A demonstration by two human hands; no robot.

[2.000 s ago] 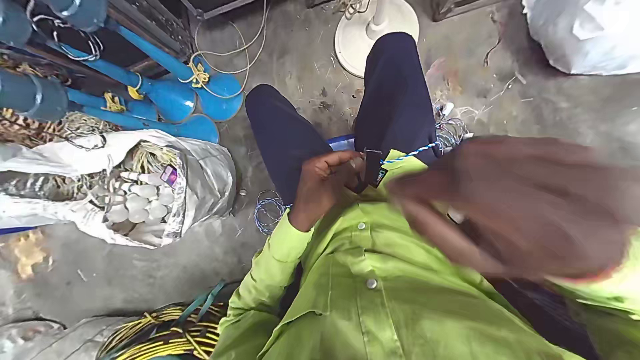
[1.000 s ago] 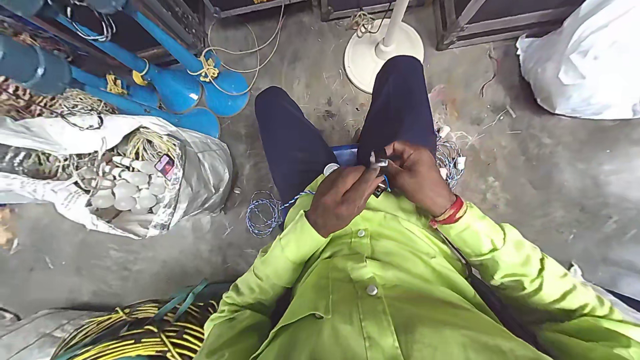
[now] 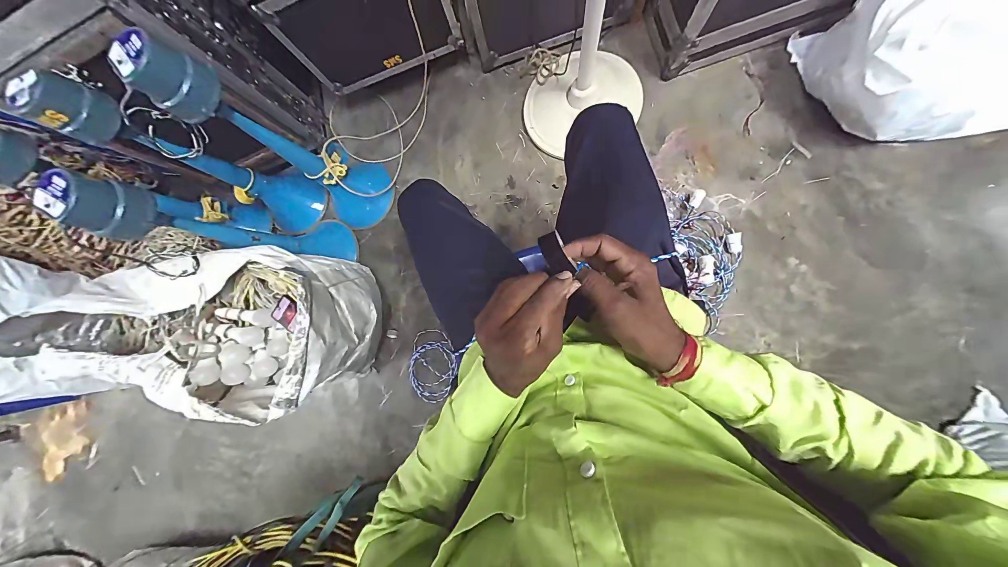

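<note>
My left hand [image 3: 524, 331] and my right hand [image 3: 626, 295] meet over my lap, fingertips pinched close together. A small roll of black tape [image 3: 554, 252] stands up between them, and a short piece of blue-and-white twisted wire [image 3: 581, 269] shows at the fingertips. More twisted wire runs from my right hand to a tangled bundle with white fittings [image 3: 707, 252] beside my thigh. Another coil of the wire [image 3: 433, 366] lies on the floor left of my lap. Which fingers hold the tape is partly hidden.
On the left, an open white sack [image 3: 339, 315] holds white bulbs [image 3: 235, 353]; blue horn-shaped fixtures [image 3: 287, 201] lie behind it. A white round stand base [image 3: 543, 110] is past my knees. A white bag [image 3: 929, 79] sits at upper right. Yellow-black cable [image 3: 268, 543] lies at the bottom edge.
My right hand, blurred and raised off to the right two seconds ago, has come back to my left hand over the lap. The black tape roll now shows more plainly than one second ago.
</note>
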